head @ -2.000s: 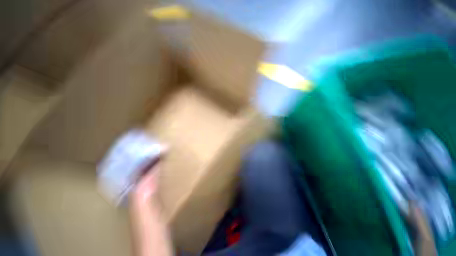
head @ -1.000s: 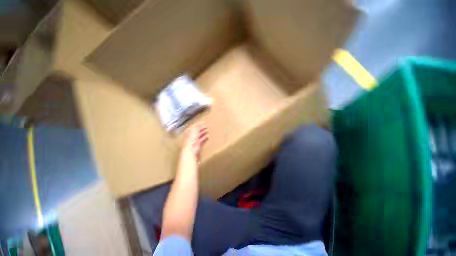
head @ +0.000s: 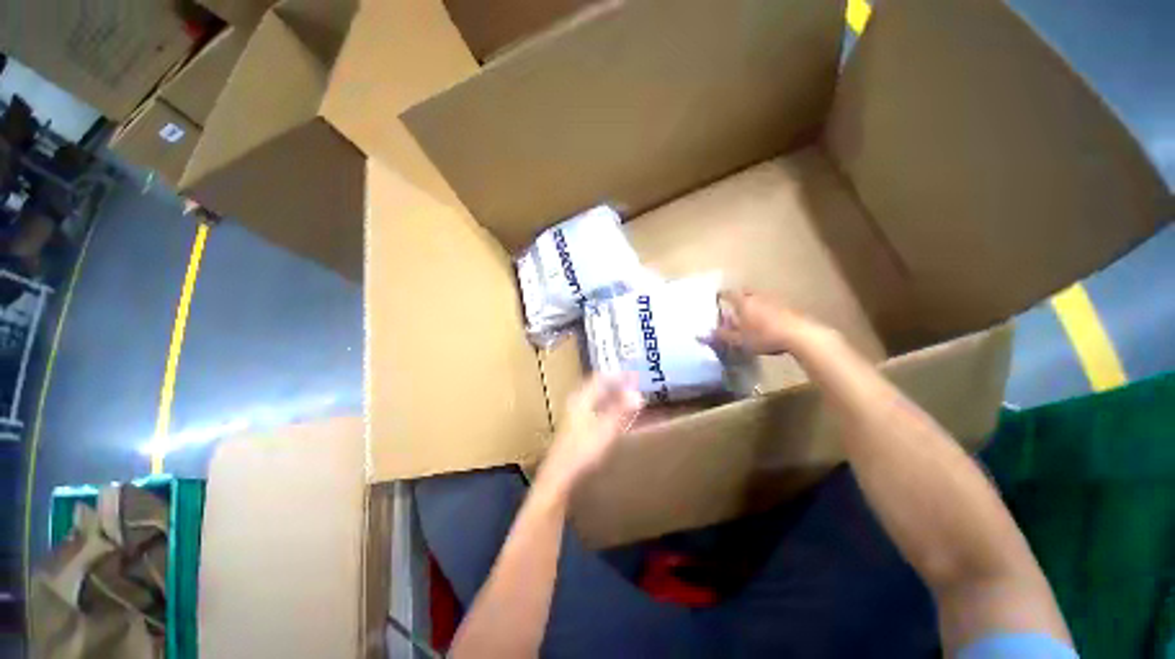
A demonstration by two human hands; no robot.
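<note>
An open brown shipping carton point(head: 773, 232) stands in front of my knees. One polybagged item point(head: 577, 268) with dark lettering lies in its left back part. A second polybagged item point(head: 655, 337), lettered "LAGERFELD", is beside it, nearer to me and touching it. My right hand point(head: 760, 322) grips the second item's right edge. My left hand point(head: 601, 422) is at its near left corner, with blurred fingers; whether it grips the bag is unclear.
A green crate point(head: 1095, 489) stands at the right. Other open cartons point(head: 277, 142) stand behind left. A cardboard sheet stack point(head: 277, 554) is at the left, beside another green crate point(head: 187, 566) holding brown material point(head: 103, 579). Carton flaps stick out around the opening.
My right hand has come into view over the carton with the second item. My left hand has moved from the first item to the second. The view has shifted left.
</note>
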